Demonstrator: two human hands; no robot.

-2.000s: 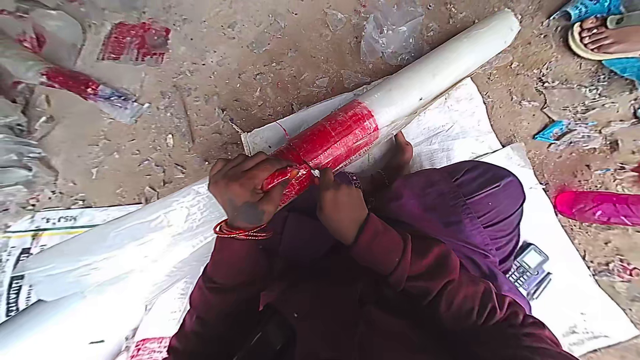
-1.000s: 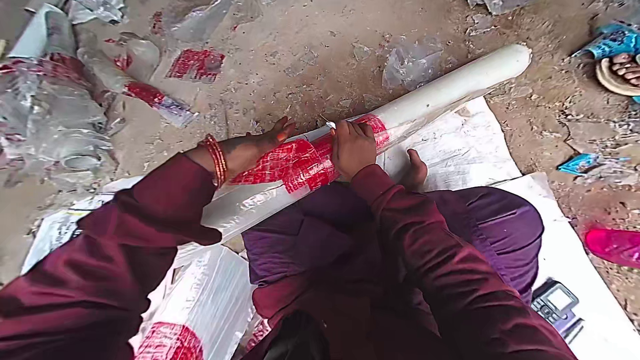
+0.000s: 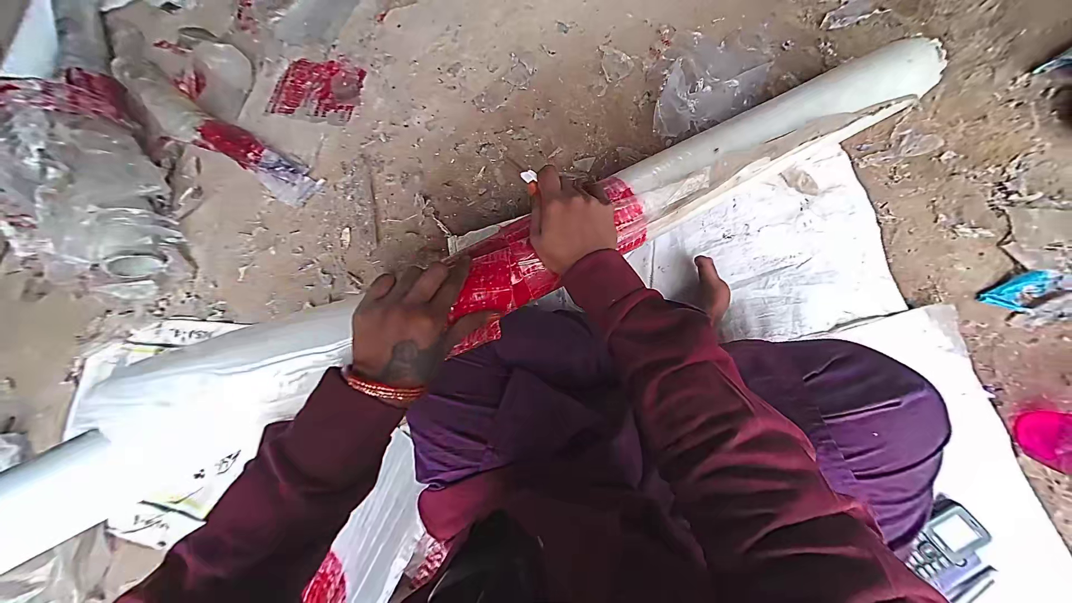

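A long pale tube (image 3: 787,100) lies slantwise across my lap, with clear plastic film (image 3: 276,343) around its lower left stretch and red printed plastic (image 3: 502,280) around its middle. My left hand (image 3: 410,318), wearing red bangles at the wrist, rests spread on the film and the red section's left end. Curled over the red section farther right is my right hand (image 3: 574,218). A small tool with a white tip and an orange part (image 3: 531,180) sticks out between its thumb and fingers; the rest of it is hidden.
Crumpled clear and red plastic wrappers (image 3: 92,184) lie at the upper left. White sheeting (image 3: 779,243) is spread under my legs. A keypad mobile phone (image 3: 950,540) sits at the lower right, with a pink object (image 3: 1043,440) beyond it. Plastic scraps (image 3: 708,84) litter the dirt floor.
Since one second ago, my left hand has come down onto the tube at the red section's left end, its forearm swinging inward. My right hand is still on the red section.
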